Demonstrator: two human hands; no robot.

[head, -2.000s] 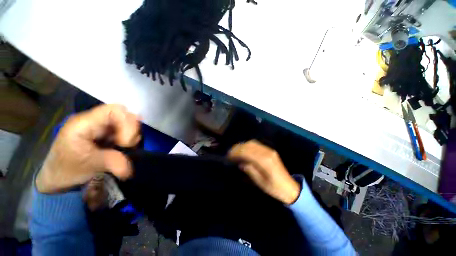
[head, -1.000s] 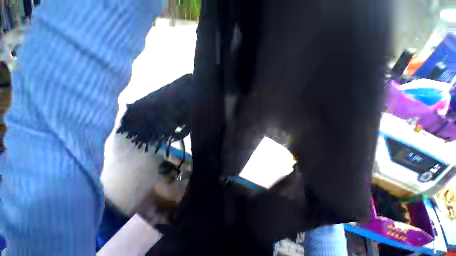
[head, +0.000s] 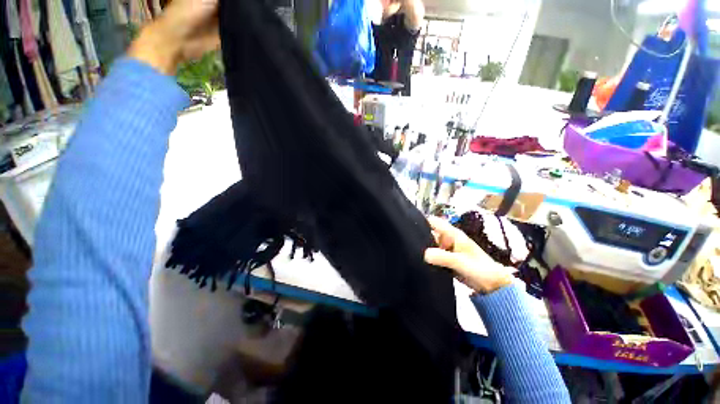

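A large black fabric piece (head: 316,158) hangs stretched diagonally from upper left to lower right. My left hand (head: 185,31), partly cut off by the top edge, holds its upper end. My right hand (head: 462,256) pinches its right edge lower down, in front of the table. The fabric's lower part falls towards my lap, where its outline is lost in dark. A heap of black strips (head: 213,237) with fringe-like ends lies on the white table behind the fabric, partly covered by it.
The sewing machine (head: 624,237) with its dark panel stands at right. A purple box (head: 624,347) with black pieces sits at the table's right front. Black pieces (head: 493,237) lie left of the machine. Further back are a purple bag (head: 631,158), red fabric (head: 509,145) and a person (head: 395,39).
The view has risen from lap and table to the workshop. The black fabric has been lifted and now slants across the view. My right hand shows again, on the fabric's edge.
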